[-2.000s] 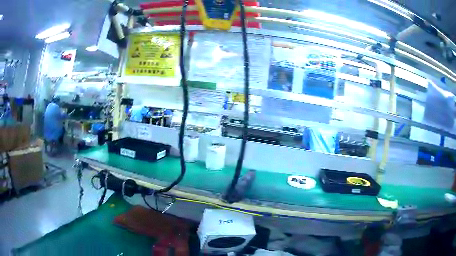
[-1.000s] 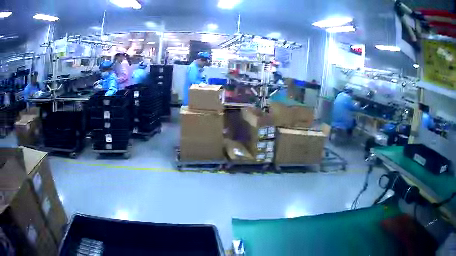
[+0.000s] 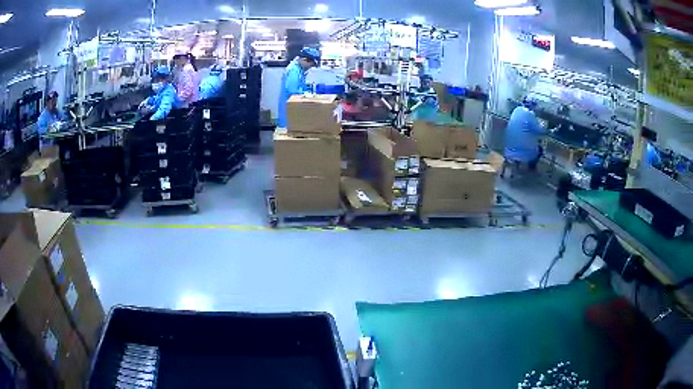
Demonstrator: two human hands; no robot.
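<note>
Neither of my hands is in the picture. A large black plastic tote (image 3: 235, 323) lies nearest in front, cut off by the bottom edge. Silver ribbed metal parts (image 3: 137, 368) lie in a column at its left side. To its right is the green mat-covered bench (image 3: 463, 334). A loose heap of small black-and-silver bits (image 3: 553, 377) lies on the mat at the bottom edge. A dark reddish-brown slab (image 3: 619, 327) lies at the bench's right.
Tall open cartons (image 3: 64, 281) stand close at the left. Stacked cartons on carts (image 3: 308, 163) and black crate stacks (image 3: 163, 167) stand across the aisle. A raised green shelf (image 3: 608, 207) with a black bin (image 3: 653, 213) and hanging cables is at right. Several people in smocks are beyond.
The view has swung left from the shelf to the tote and aisle, then tipped slightly down. The white box has left the view, and the small-bits heap now shows.
</note>
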